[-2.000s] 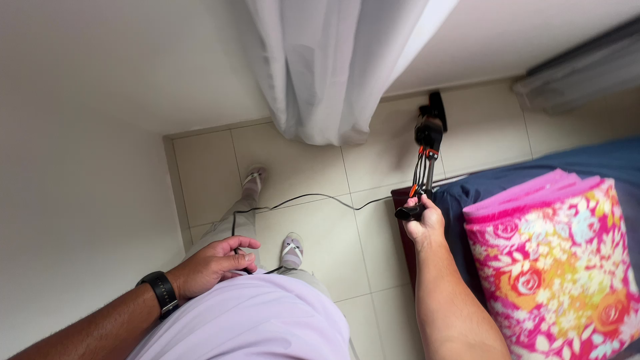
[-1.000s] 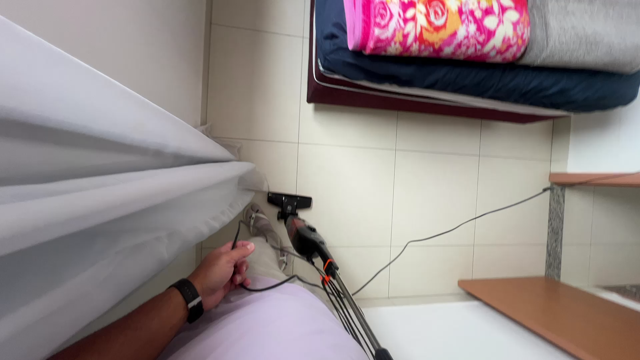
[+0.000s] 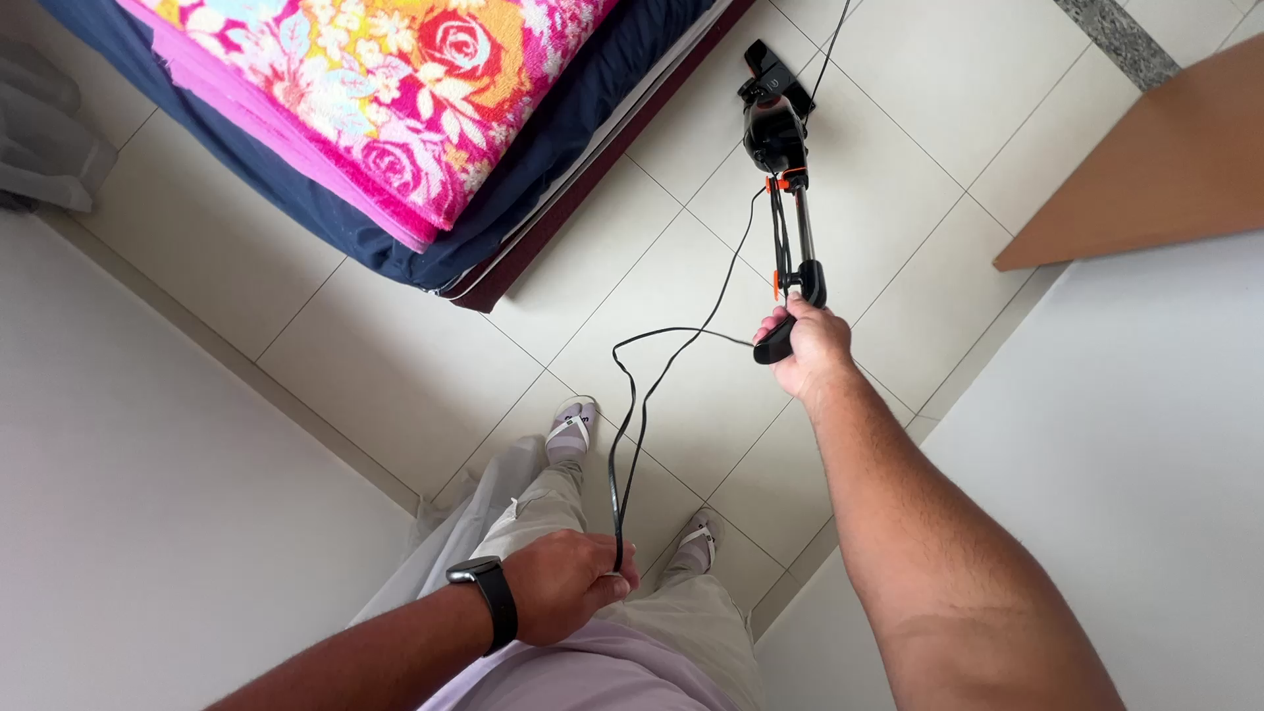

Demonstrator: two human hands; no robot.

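My right hand [image 3: 815,346] grips the black handle of a corded stick vacuum cleaner [image 3: 776,133], which stretches away from me with its floor head on the tiles beside the bed. Black cord is looped along its tube between orange hooks. My left hand [image 3: 573,583], with a black watch on the wrist, is closed around a loop of the black power cord [image 3: 642,415] near my waist. Two strands rise from that hand, one to the handle and one toward the orange hook. Another length of cord runs off the top edge beyond the floor head.
A bed with a dark blue sheet [image 3: 370,232] and a folded pink floral blanket [image 3: 395,99] is at upper left. A brown wooden door or panel [image 3: 1145,158] juts in at right. White walls flank the tiled floor [image 3: 632,257]; a sheer curtain [image 3: 434,563] hangs against my left leg.
The view has swung strongly. My right hand, out of view one second ago, shows on the vacuum handle. The vacuum head, near my feet then, is now farther out beside the bed.
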